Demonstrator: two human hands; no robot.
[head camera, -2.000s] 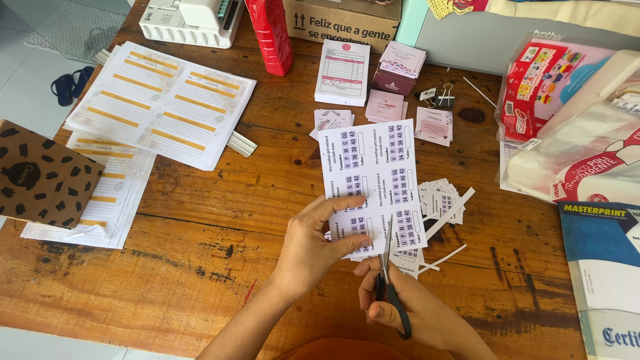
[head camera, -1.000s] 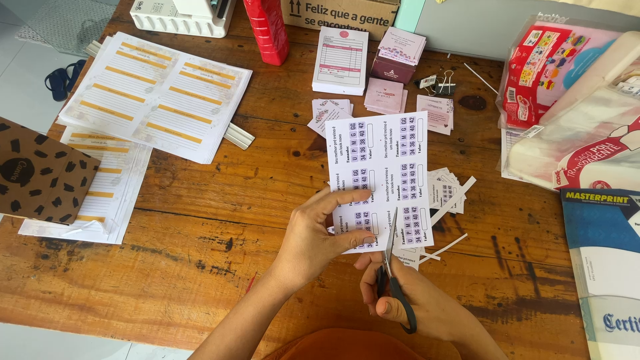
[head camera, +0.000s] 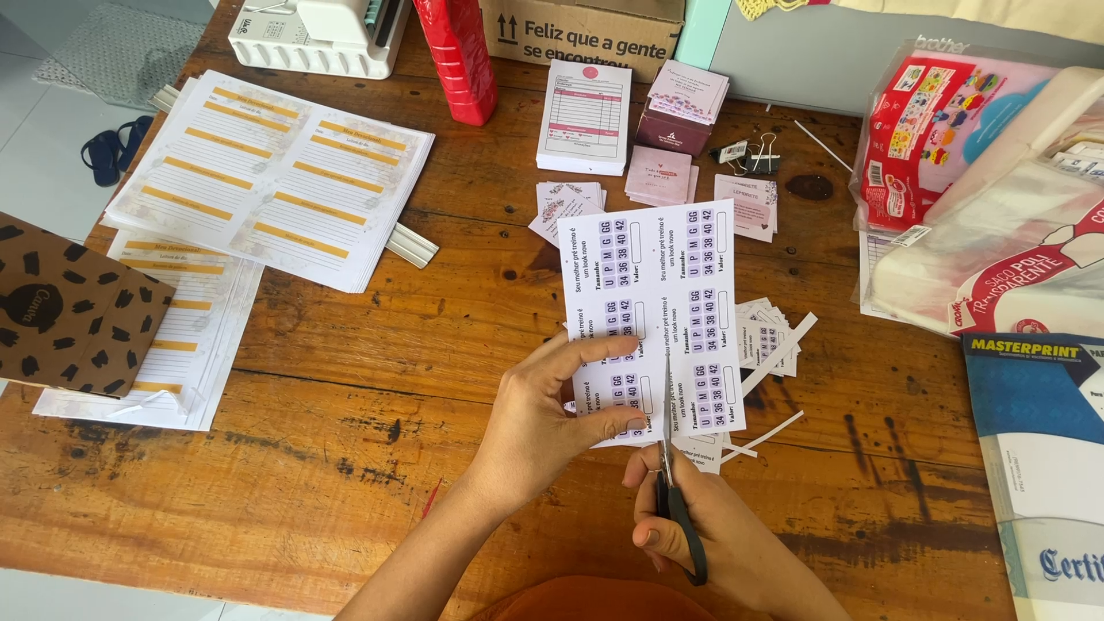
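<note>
My left hand (head camera: 552, 414) pinches the lower left part of a white sheet of printed clothing tags (head camera: 649, 285) between thumb and fingers. In my right hand (head camera: 707, 517) is a pair of scissors (head camera: 681, 509) with black handles. The blades point away from me and lie at the sheet's lower edge, between its two columns of tags. Beneath and to the right of the sheet lie a loose pile of cut tags (head camera: 768, 336) and thin white paper strips (head camera: 780, 354), partly hidden by the sheet.
Stacked printed sheets (head camera: 276, 181) and a spotted brown box (head camera: 78, 306) are at left. Behind stand a white machine (head camera: 319, 39), a red package (head camera: 461, 60), a receipt pad (head camera: 584, 116), card stacks (head camera: 660, 175) and binder clips (head camera: 761, 159). Plastic packages (head camera: 1018, 190) lie on the wooden table's (head camera: 345, 492) right.
The scissors now sit at the lower edge between the two columns; earlier their blades lay further right, over the right column. Both hands keep their hold.
</note>
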